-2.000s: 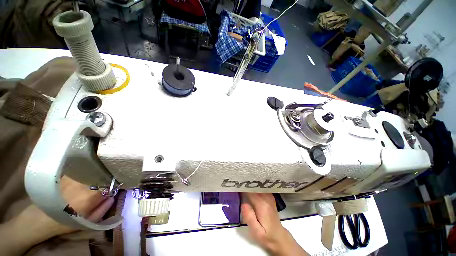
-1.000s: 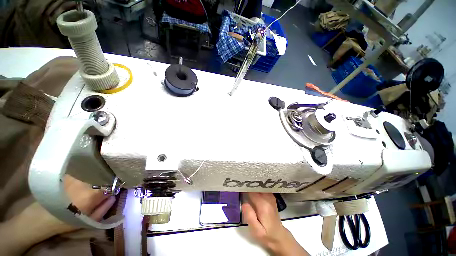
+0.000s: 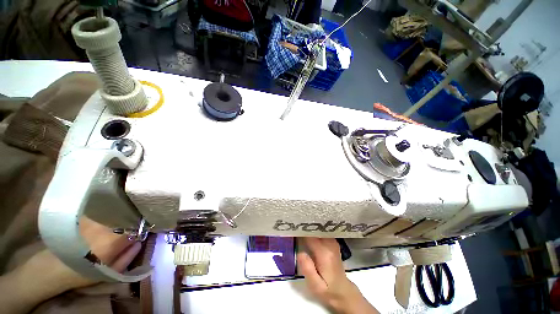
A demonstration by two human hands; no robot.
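The white sewing machine arm (image 3: 276,165), marked "brother", crosses the view. Brown cloth (image 3: 31,178) is heaped at its left end and runs under it. A pale strip (image 3: 162,276) lies along the brown cloth below the lit needle area. My left hand (image 3: 107,248) rests on the cloth behind the white curved lever; its fingertips are partly hidden, and its grip is unclear. A smartphone (image 3: 270,256) lies under the arm. My right hand (image 3: 322,267) is just right of the phone, its fingers hidden under the arm.
A black slim tool (image 3: 345,249) shows beside my right hand. Black scissors handles (image 3: 435,283) and a tan strip (image 3: 403,285) lie at the table's right end. A dark bobbin (image 3: 222,101) and a ribbed thread post (image 3: 110,66) sit atop the arm. Blue bins (image 3: 328,64) stand on the floor behind.
The phone's screen shows a different, reddish picture in its upper part. Both hands and the cloth look nearly unmoved. The view has shifted slightly.
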